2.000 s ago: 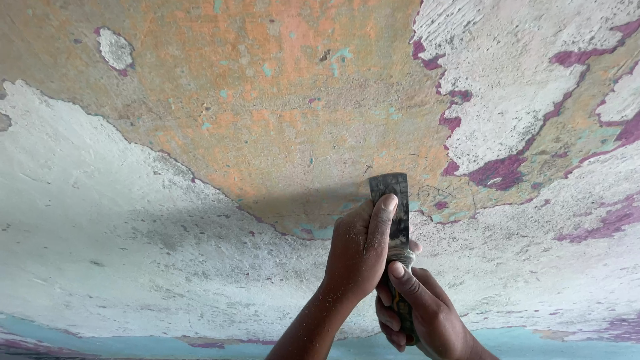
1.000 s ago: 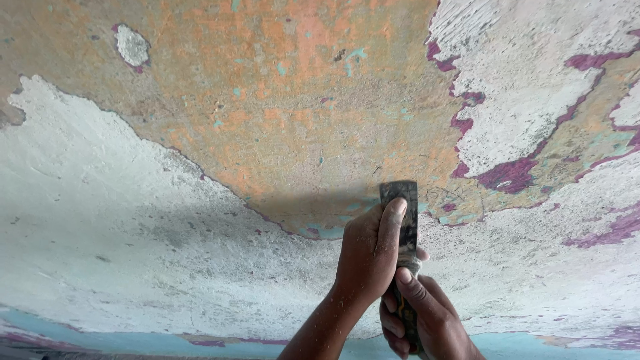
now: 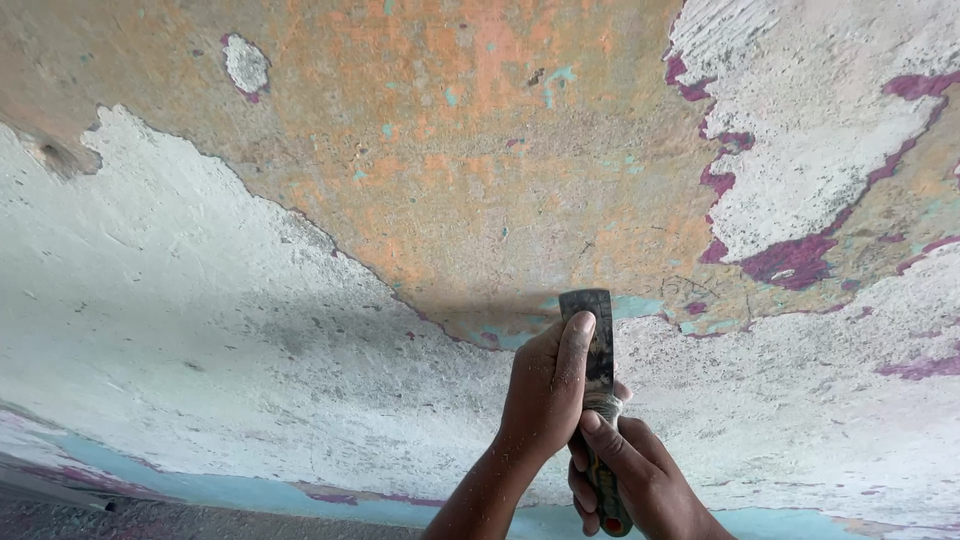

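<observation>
A paint scraper (image 3: 598, 360) with a dark, worn metal blade is held upright against a wall (image 3: 465, 217) of peeling paint. My left hand (image 3: 546, 390) grips the blade, its thumb pressed flat on the metal. Below it, my right hand (image 3: 634, 469) is closed around the dark handle. The blade's edge lies at the lower border of the bared orange and tan layer, beside a light blue patch (image 3: 637, 306). Pale dust specks cling to my left wrist and forearm.
White coating (image 3: 795, 165) with purple edges covers the upper right, and more white coating (image 3: 187, 322) spans the left and lower wall. A light blue band (image 3: 247, 491) runs along the bottom. At the lower left lie a grey bar (image 3: 56, 484) and rough, debris-strewn ground (image 3: 187, 521).
Both hands keep their hold on the scraper. Since the first frame, hands and scraper have shifted slightly down relative to the paint's lower border, and the view has moved a little.
</observation>
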